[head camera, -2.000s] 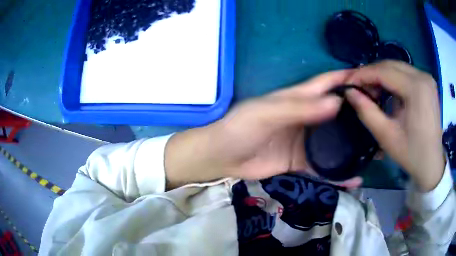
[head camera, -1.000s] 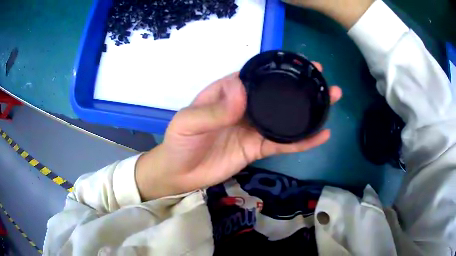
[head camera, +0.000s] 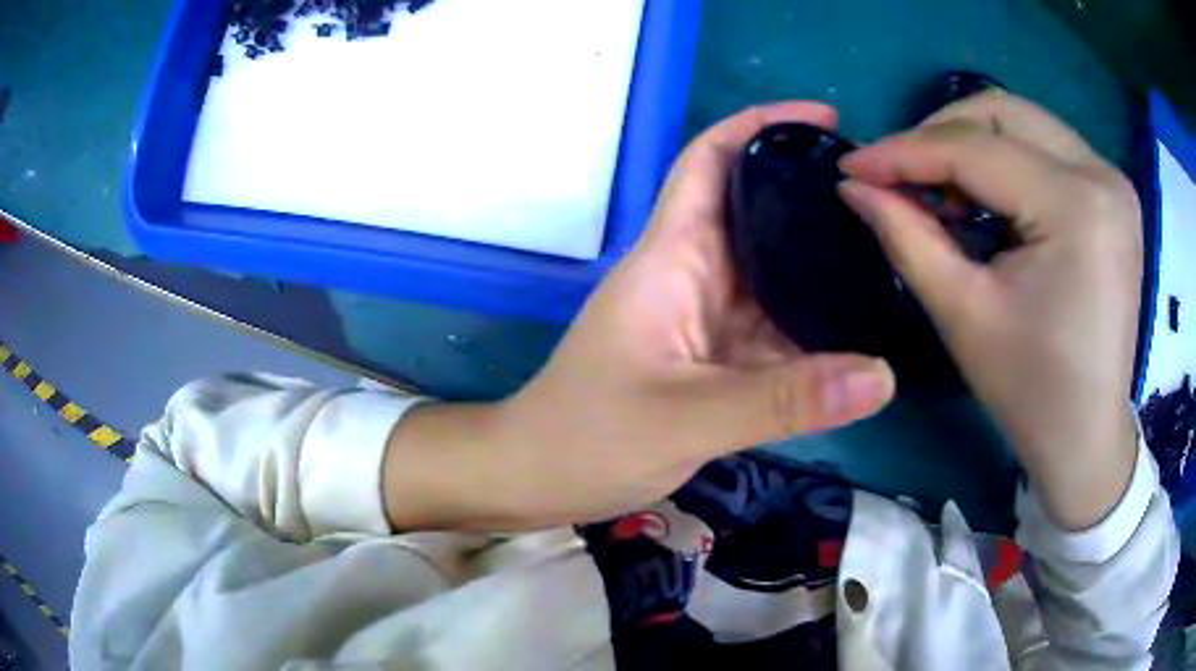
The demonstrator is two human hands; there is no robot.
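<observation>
A round black case [head camera: 820, 249] lies tilted in my left hand [head camera: 656, 341], with the fingers behind it and the thumb along its near side. My right hand [head camera: 1023, 249] is at the case's upper right rim, with thumb and index fingertips close together there. Whether a small part is between those fingertips cannot be seen. Another round black case [head camera: 960, 89] shows behind my right hand, partly hidden by it.
A blue-rimmed tray [head camera: 380, 269] with a white bottom is at the upper left, with small black parts [head camera: 328, 16] heaped at its far side. A second blue-rimmed tray [head camera: 1171, 236] with black parts is at the right edge. The green bench [head camera: 774, 59] lies between them.
My right hand has come back from the top of the view to the case's rim. My left hand has moved right with the case and tilted it.
</observation>
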